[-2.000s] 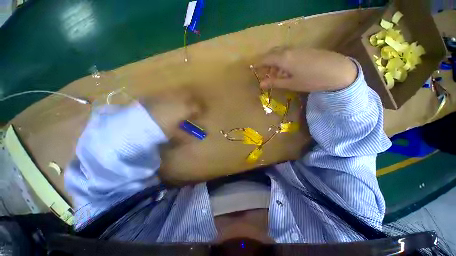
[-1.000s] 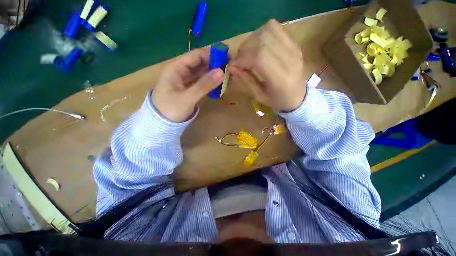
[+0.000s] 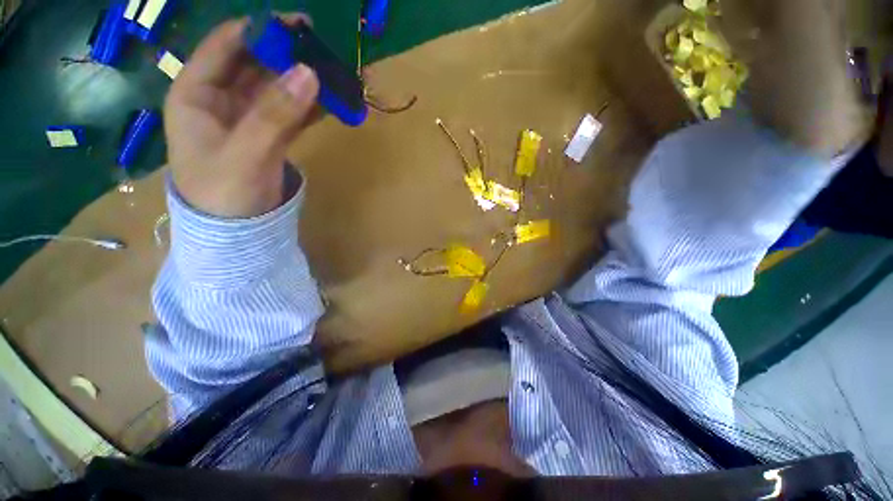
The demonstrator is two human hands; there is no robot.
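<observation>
My left hand (image 3: 240, 122) holds a blue battery pack (image 3: 318, 73) between thumb and fingers at the upper left, over the edge of the belt. The pack is tilted and shows a dark face. My right hand is at the upper right over the box, blurred and cut off by the picture's top edge; only the forearm (image 3: 803, 88) shows clearly, so its fingers cannot be made out. Several orange-yellow taped parts (image 3: 465, 261) with thin wires lie on the brown bench before me. A white pad (image 3: 584, 138) with a thin wire lies to their right.
The green belt (image 3: 59, 186) carries several blue packs (image 3: 137, 137), some with cream pads. The brown box with yellow strips (image 3: 703, 68) is at the upper right. A white cable (image 3: 88, 242) lies at left. A long cream strip (image 3: 49, 396) runs along the left bench edge.
My left hand has moved up and left with the pack, now away from the right hand. My right hand has gone to the upper right, over the box. More packs show on the belt.
</observation>
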